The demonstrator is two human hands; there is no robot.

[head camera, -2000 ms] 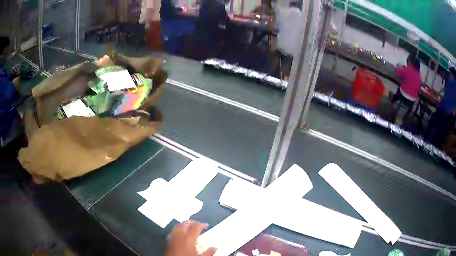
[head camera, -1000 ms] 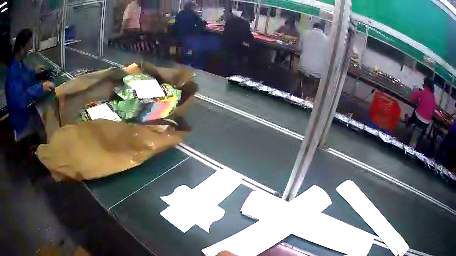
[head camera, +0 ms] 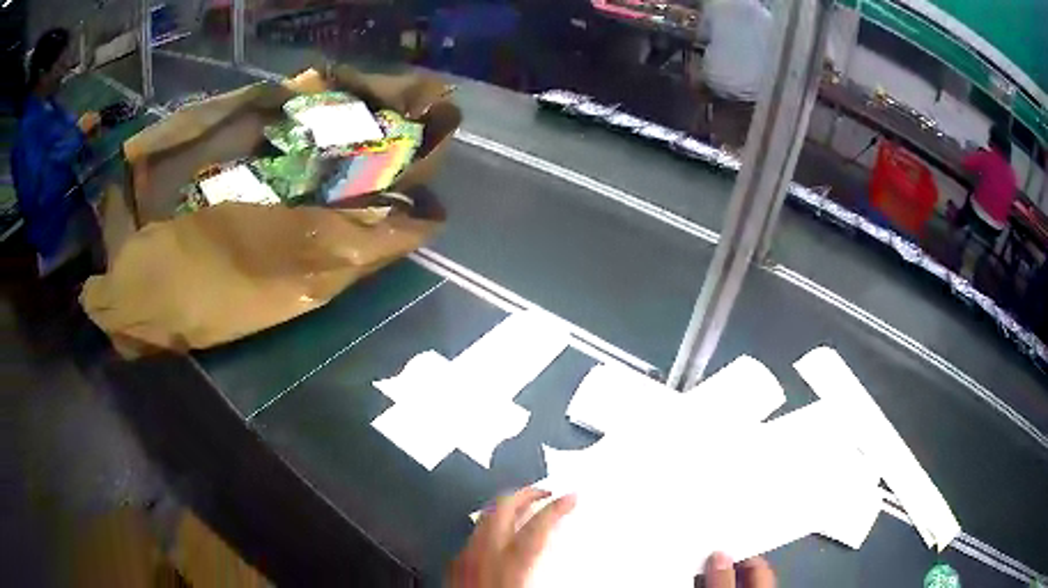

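Note:
A white die-cut card blank (head camera: 644,517) lies flat near the bottom centre, over white strips (head camera: 736,391). My left hand (head camera: 511,540) rests at its left edge, fingertips on the card. My right hand (head camera: 739,571) is at the lower edge of the frame, only fingertips showing, on the card's near part. The white surfaces are overexposed, so their borders merge and I cannot tell whether either hand grips the card. A winged white card blank (head camera: 454,402) lies to the left on the dark green mat.
A crumpled brown kraft bag (head camera: 253,270) with colourful printed pieces (head camera: 345,144) stands at upper left. A metal upright (head camera: 753,195) rises behind the strips. A loose white strip (head camera: 879,448) lies right, a green patterned piece (head camera: 941,575) at lower right. People sit or stand beyond.
A white card now covers the middle of the crossed strips, with fingertips of both my hands on it. The maroon patch at the bottom is no longer visible. The camera view has shifted.

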